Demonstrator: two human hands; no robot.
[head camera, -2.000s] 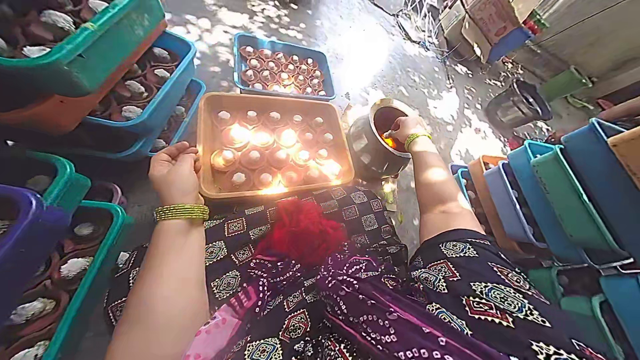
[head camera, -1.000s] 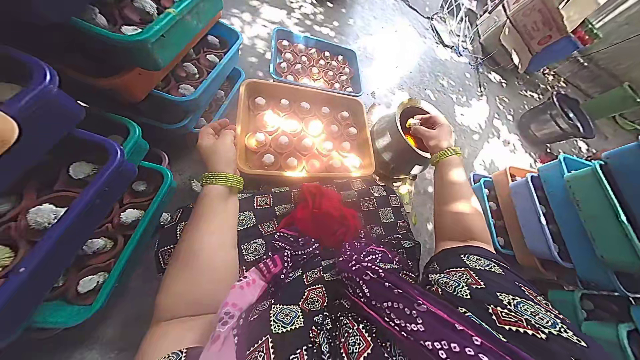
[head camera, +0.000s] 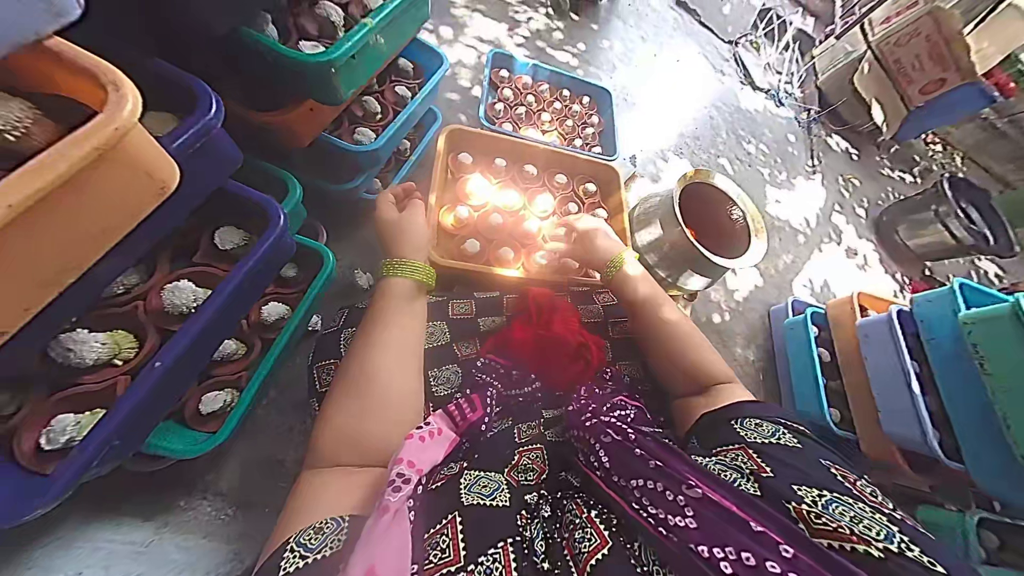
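Observation:
An orange plastic tray (head camera: 528, 142) stands in front of my lap, filled with rows of small clay cups (head camera: 562, 182) with white tops; glare washes out part of them. My left hand (head camera: 402, 220), fingers curled, rests by the tray's left edge; whether it holds anything cannot be told. Over the tray's right side reaches my right hand (head camera: 582, 240), its fingertips lost in the glare among the cups. Just right of the tray is a round metal pot (head camera: 668, 240) with dark reddish-brown liquid (head camera: 714, 220) in it. A blue tray (head camera: 612, 120) of similar cups lies beyond.
Stacked trays of white-topped clay pieces crowd the left, among them a purple tray (head camera: 240, 264) and a green one (head camera: 292, 344). More coloured trays (head camera: 928, 360) stand at the right. A dark bucket (head camera: 936, 224), wires (head camera: 780, 56) and cardboard (head camera: 916, 52) are at the upper right.
My right hand has moved left from the mouth of the metal pot to over the orange tray. My left hand stays by the tray's left edge. The view has shifted.

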